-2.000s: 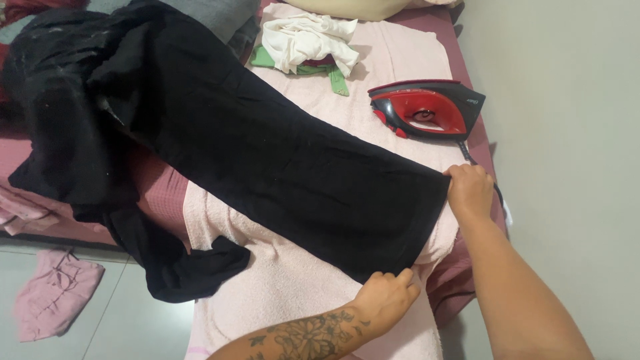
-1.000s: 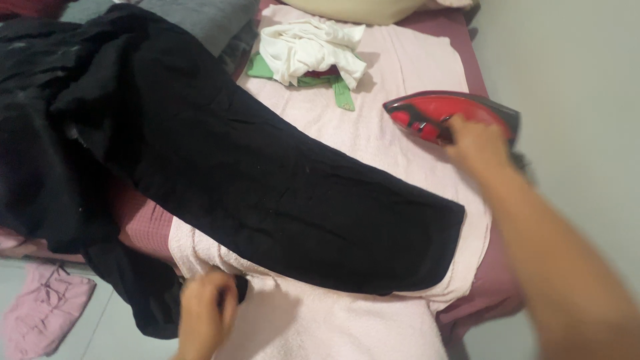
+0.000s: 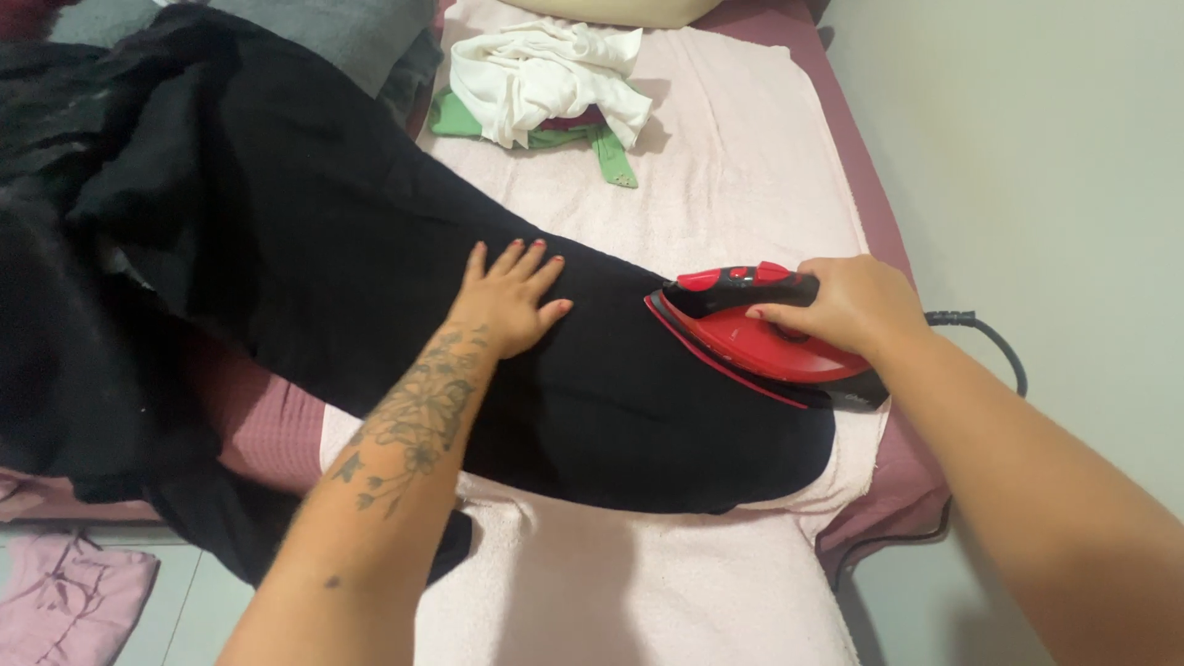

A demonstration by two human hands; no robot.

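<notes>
A black trouser leg [image 3: 610, 398] lies spread over a pale pink towel [image 3: 740, 166], with the rest of the black garment bunched at the left. My left hand [image 3: 513, 296] rests palm down on the black cloth, fingers apart. Gripped by its handle in my right hand [image 3: 846, 305] is a red and black clothes iron [image 3: 777, 347], held over the hem end of the leg. Its front points to the left, toward my left hand. Whether the whole soleplate touches the cloth cannot be told.
White [image 3: 555, 79] and green [image 3: 615, 157] clothes lie heaped on the towel's far part. The iron's cord [image 3: 1004, 342] hangs off the right edge beside a pale wall. Grey fabric [image 3: 370, 37] lies at the back left, and a pink garment [image 3: 79, 592] is on the tiled floor.
My right hand took hold of the iron, which has come from the towel onto the hem end. My left hand let go of the hem and now lies on the middle of the leg.
</notes>
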